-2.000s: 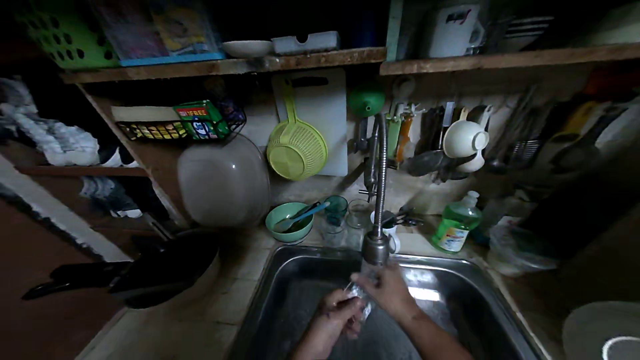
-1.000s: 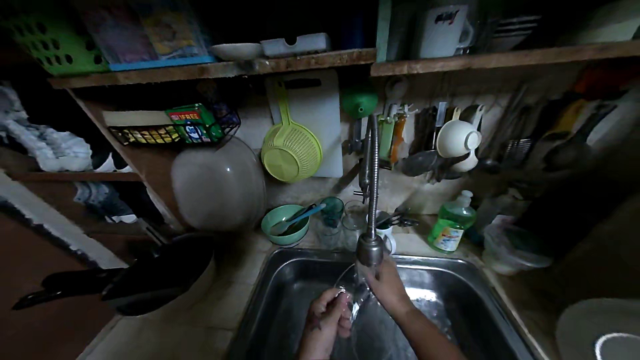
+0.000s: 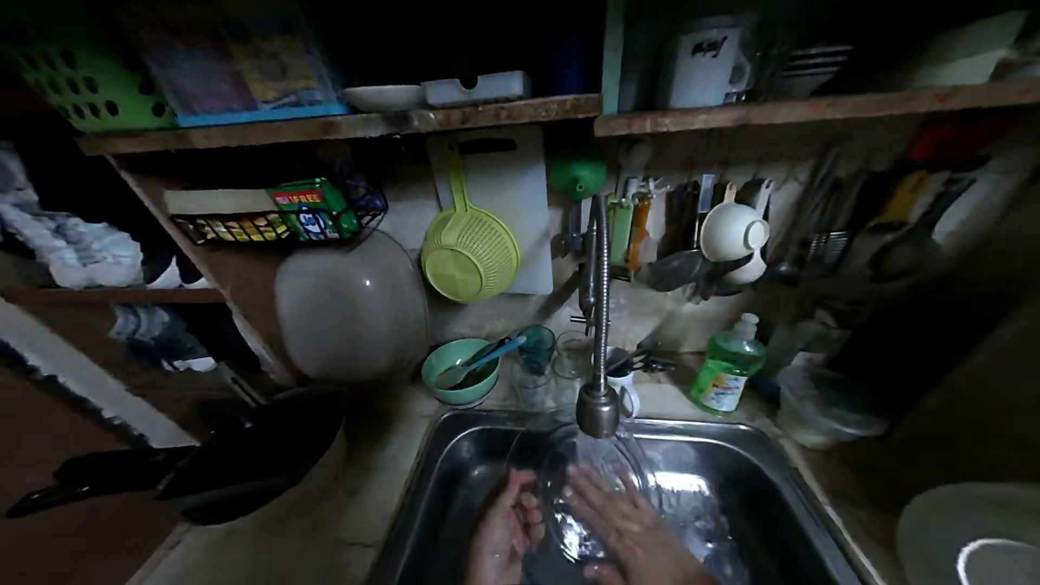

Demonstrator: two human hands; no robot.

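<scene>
Over the steel sink (image 3: 463,431), a clear round glass dish (image 3: 561,528) is tilted beneath the metal spray head (image 3: 599,410) of the flexible faucet. Water runs down onto it. My left hand (image 3: 512,524) holds the dish near its left edge with curled fingers. Extended fingers of my right hand (image 3: 617,520) lie flat against its face, below the faucet. The dish is transparent and blurred, so its full outline is hard to make out.
Behind the sink stand a green bowl (image 3: 439,382) with utensils, drinking glasses (image 3: 573,361), a white mug (image 3: 630,398) and a green dish soap bottle (image 3: 735,366). A dark pan (image 3: 268,455) sits left. A strainer (image 3: 471,252) and utensils hang behind; a pale basin (image 3: 934,528) is lower right.
My right hand has left the faucet head, where it was one second ago, and moved down onto the glass dish. The dish shows more plainly between my hands.
</scene>
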